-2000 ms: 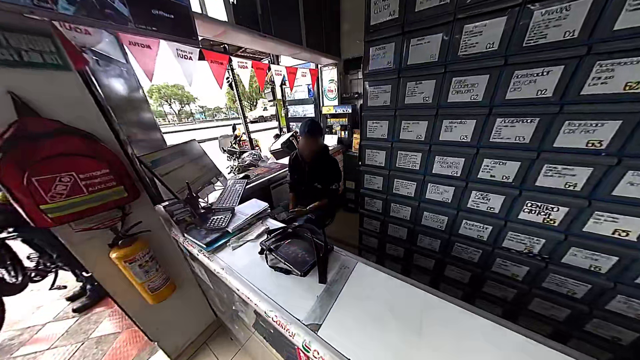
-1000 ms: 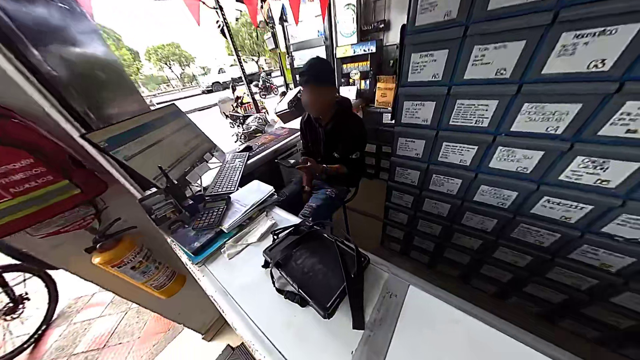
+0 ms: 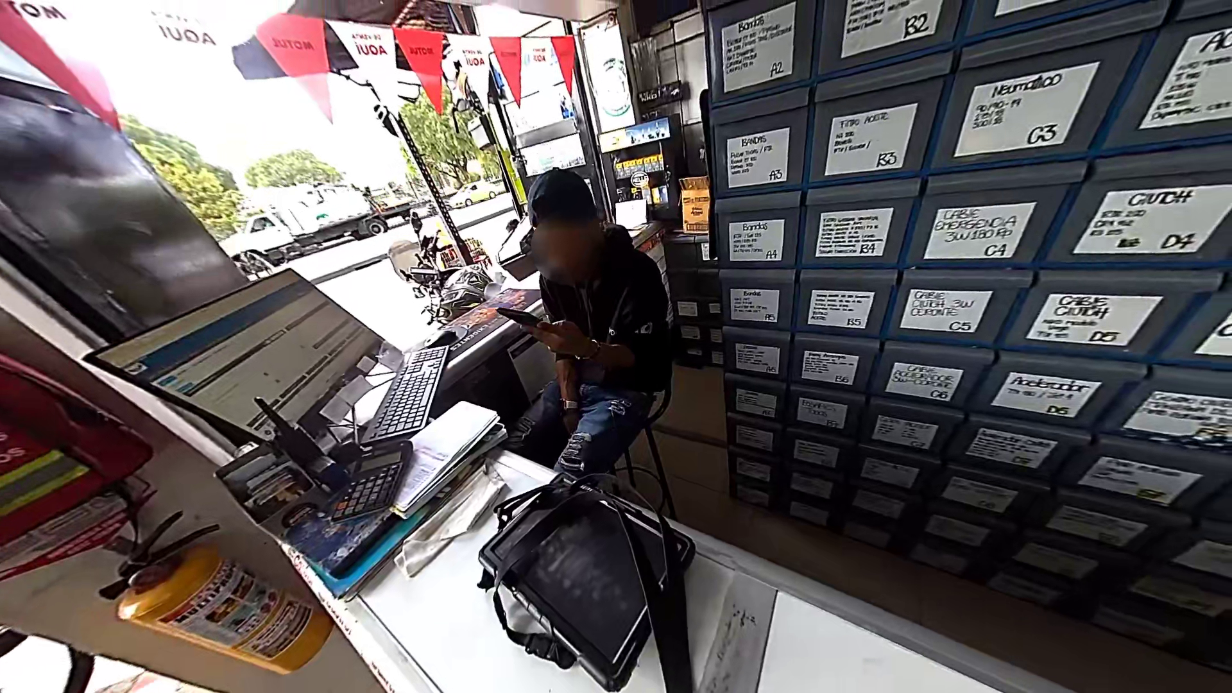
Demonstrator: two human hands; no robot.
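Neither my left hand nor my right hand is in view. A black case with straps (image 3: 582,577) lies on the white counter (image 3: 828,635) in front of me. Left of it are a stack of papers (image 3: 448,452), a calculator (image 3: 371,481) and a black keyboard (image 3: 409,393). A computer monitor (image 3: 250,361) stands behind the calculator, tilted in the view. Across the counter a person in a cap and dark hoodie (image 3: 616,318) sits on a stool, holding a phone (image 3: 520,316) in one hand.
Labelled dark storage bins (image 3: 866,231) fill the right side. A yellow fire extinguisher (image 3: 226,606) and a red first-aid bag (image 3: 58,462) hang at the lower left. Pennants (image 3: 419,63) cross the opening to the street, where a truck (image 3: 308,226) stands beyond a motorcycle (image 3: 423,265).
The view has come closer to the counter and the seated person. That person's hand with the phone is raised higher than one second ago. A truck now shows outside.
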